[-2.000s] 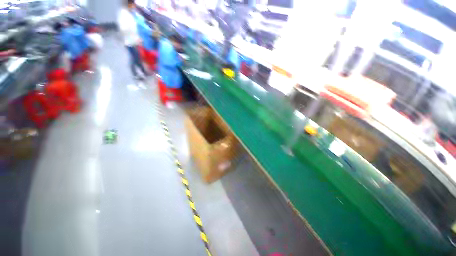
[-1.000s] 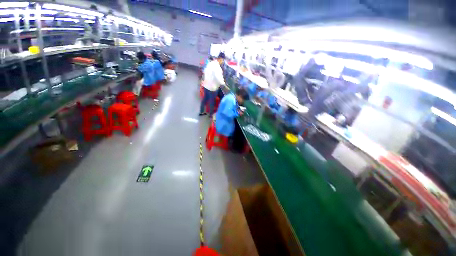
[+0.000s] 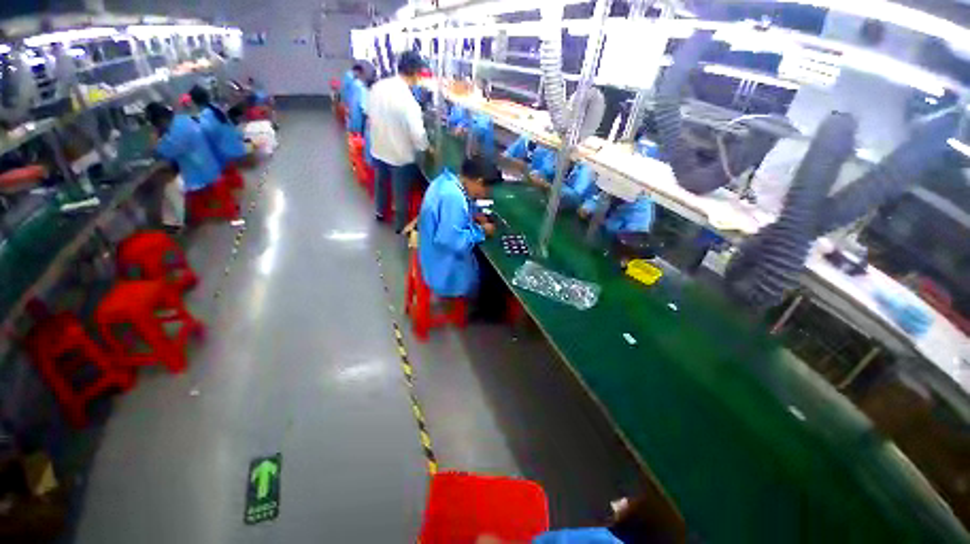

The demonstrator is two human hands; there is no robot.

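Observation:
A red plastic stool lies nearest, at the bottom edge, beside the green bench. A skin-toned sliver at the stool's near edge looks like my right hand, almost wholly cut off by the picture's edge. A bit of blue sleeve shows to its right. Whether the fingers hold the stool cannot be told. My left hand is not in view. The long green bench runs along the right. A crinkled clear bag and a dark module panel lie on it.
A person in blue sits at the bench; one in white stands behind. A yellow bin and small pale pieces lie on the bench. Red stools stand left of the aisle. A metal post rises from the bench.
The view has moved forward and turned along the aisle, and is sharper. The seated person appears larger. The carton has left view, and more of the near red stool and a blue sleeve have appeared.

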